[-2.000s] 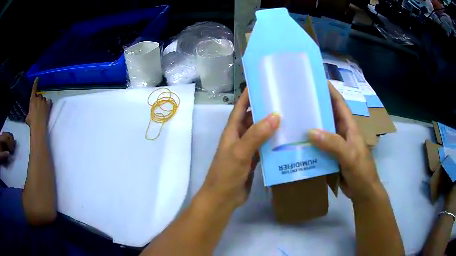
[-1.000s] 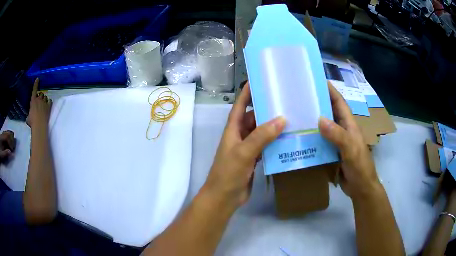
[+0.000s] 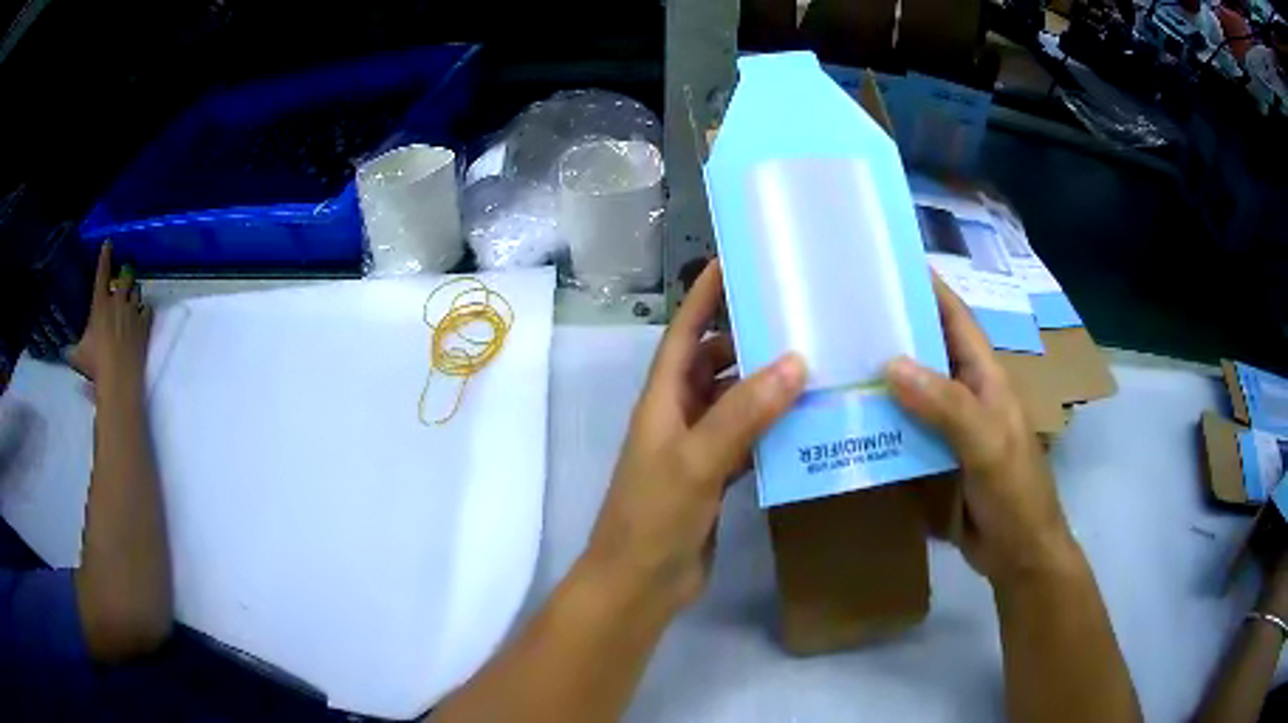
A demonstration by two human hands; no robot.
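Note:
The light blue humidifier box (image 3: 833, 269) is held upside down in the air above the bench, its white cylinder picture facing me. Its blue closure flap points away from me and a brown flap hangs open at the near end. My left hand (image 3: 706, 424) grips its left side, thumb on the printed face. My right hand (image 3: 982, 424) grips its right side, thumb also on the face. The fingers behind the box are partly hidden.
Flat boxes (image 3: 1052, 353) lie behind at right. Rubber bands (image 3: 469, 342) lie on white sheeting (image 3: 339, 494). Bagged white cylinders (image 3: 411, 209) and a blue plastic tray (image 3: 226, 236) stand behind. A person's arm (image 3: 124, 480) is at left; another person's hand and box are at far right.
The whole view has shifted slightly, with things lower in the picture. Both thumbs have moved a little on the box face; both hands still hold the box.

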